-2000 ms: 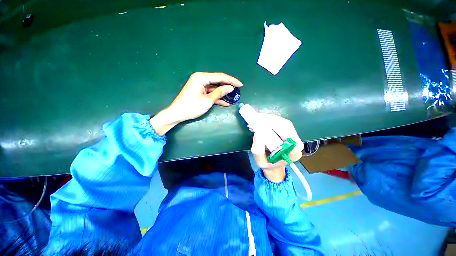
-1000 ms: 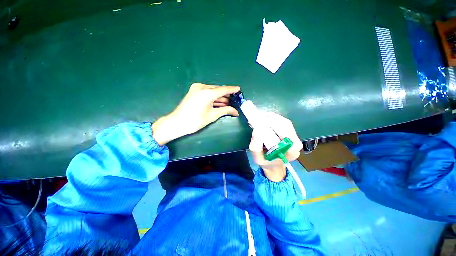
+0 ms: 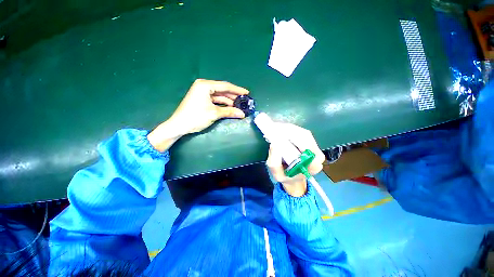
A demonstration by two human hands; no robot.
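Observation:
My left hand (image 3: 203,108) pinches a small black round part (image 3: 245,105) between thumb and fingers, above the green belt. Its face with a ring and pale marks shows. My right hand (image 3: 295,146) is closed around a white syringe (image 3: 265,125). The syringe's pale bluish tip points up and left at the part's lower right edge; whether they touch I cannot tell. A green winged cap (image 3: 301,163) sits at the syringe's rear end, and a pale air hose (image 3: 322,196) trails down from it.
White paper (image 3: 291,47) lies on the green belt (image 3: 135,65), beyond my hands. A striped strip (image 3: 417,65) and shiny bits (image 3: 467,81) lie at the right. An orange fixture (image 3: 483,30) is at the far right. A person's blue sleeve (image 3: 433,173) and brown cardboard (image 3: 355,164) are at lower right.
My left hand has shifted slightly left with the black part, and the part's round face is now turned more into view. The syringe tip followed it. The belt's items appear slightly shifted left.

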